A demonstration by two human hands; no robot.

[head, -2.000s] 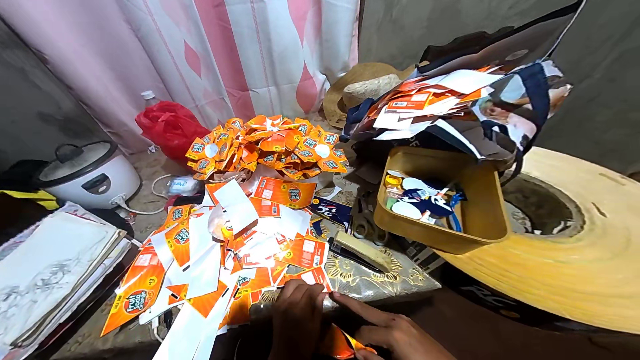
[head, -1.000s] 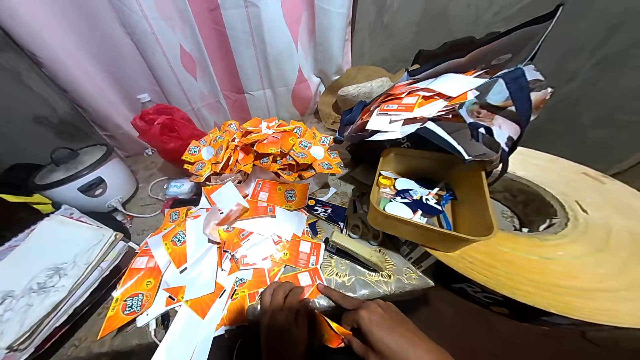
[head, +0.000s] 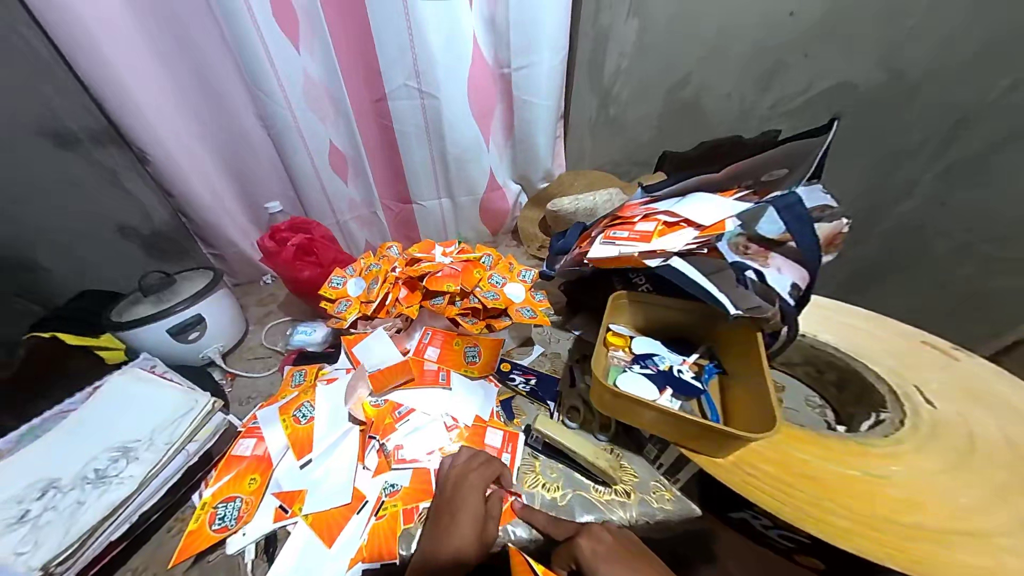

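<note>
My left hand and my right hand meet at the near edge of the table, pinching a small orange printed paper piece between them. Part of it is hidden by the fingers. Another orange piece shows just below, beside my right hand. To the left of my hands spreads a loose heap of orange and white paper cutouts. Farther back sits a mound of folded orange paper pieces. A stapler lies on the patterned cover, right of my left hand, with scissors beyond it.
A tan plastic bin with small items stands at the right, before a bag stuffed with paper pieces. A large round yellow spool fills the right side. At left are a rice cooker and stacked papers; behind, a straw hat and red plastic bag.
Both hands stay together at the table's near edge; their fingers have shifted slightly around the orange paper piece. The heaps look unchanged.
</note>
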